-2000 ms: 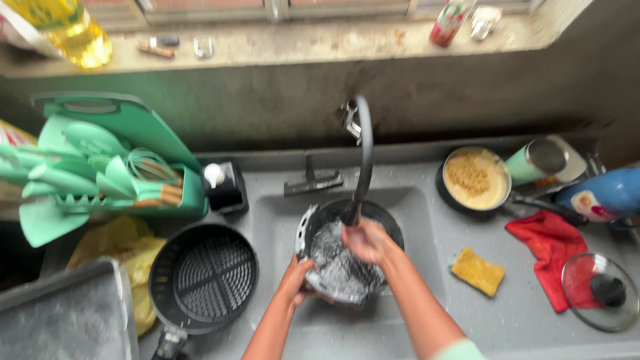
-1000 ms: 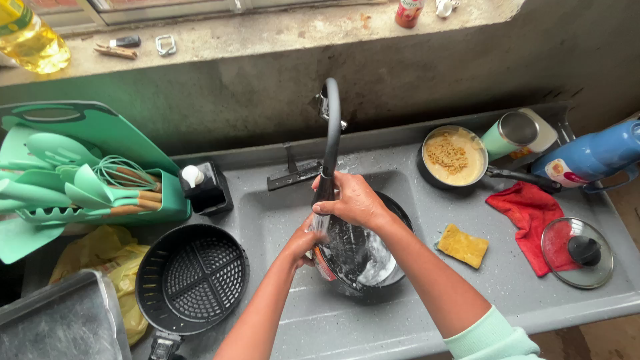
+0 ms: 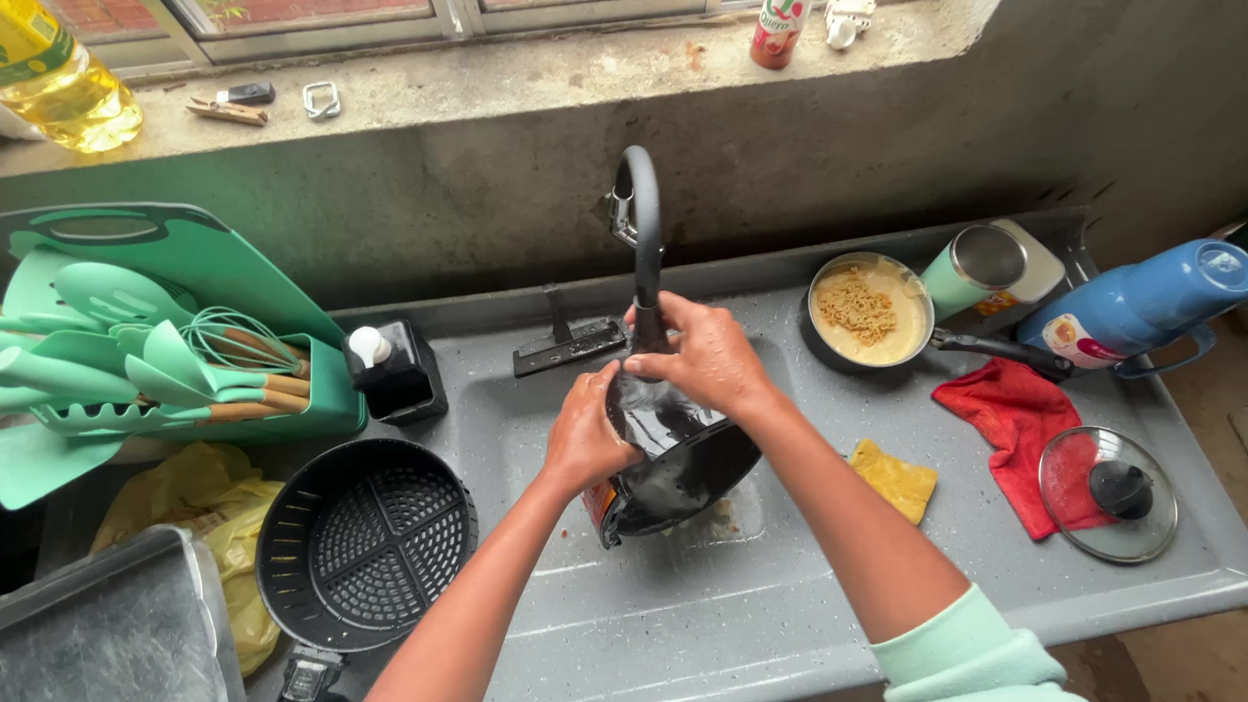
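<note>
My left hand (image 3: 591,429) grips the rim of a black air fryer drawer (image 3: 682,478), which is tilted over the grey sink basin (image 3: 497,429). Its inside is wet, and an orange patch shows on its left side. With my right hand (image 3: 704,356) I hold the spout end of the black flexible faucet (image 3: 643,224), pointing down into the drawer. Part of the drawer's far rim is hidden by my hands.
Left of the basin are a round perforated basket (image 3: 366,541), a soap dispenser (image 3: 395,375), a green utensil holder (image 3: 331,390) and a metal tray (image 3: 112,624). On the right are a saucepan (image 3: 868,312), a yellow sponge (image 3: 894,480), a red cloth (image 3: 1014,429), a glass lid (image 3: 1068,512) and a blue thermos (image 3: 1136,302).
The drawer, more level two seconds ago with splashing water inside, is now tilted. My left hand has moved up along its rim, near the spout.
</note>
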